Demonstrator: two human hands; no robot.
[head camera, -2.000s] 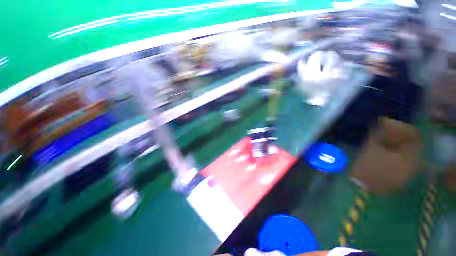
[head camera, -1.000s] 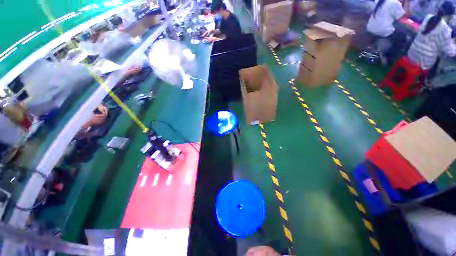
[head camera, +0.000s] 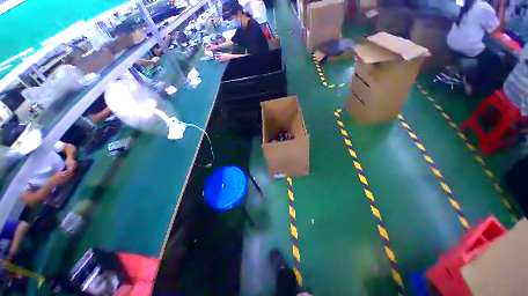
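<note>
Neither of my hands can be made out. A tiny pale patch at the bottom edge is too small to identify. The red mat (head camera: 139, 269) lies at the lower left on the green bench (head camera: 147, 199), cut off by the frame edge. A black and silver device, seemingly the screw feeder (head camera: 95, 274), stands on or beside the mat's left part, blurred. A round blue stool (head camera: 226, 188) stands by the bench edge.
A white fan (head camera: 136, 104) with a cable stands on the bench. An open cardboard box (head camera: 286, 156), taller cartons (head camera: 382, 87) and a red crate (head camera: 469, 254) stand on the floor. People sit along the bench and at the upper right. Yellow-black tape marks the floor.
The view has swung and moved forward along the bench. The mat and feeder have shifted to the lower left. The nearest blue stool, the white paper and the skin-coloured hand part have left view.
</note>
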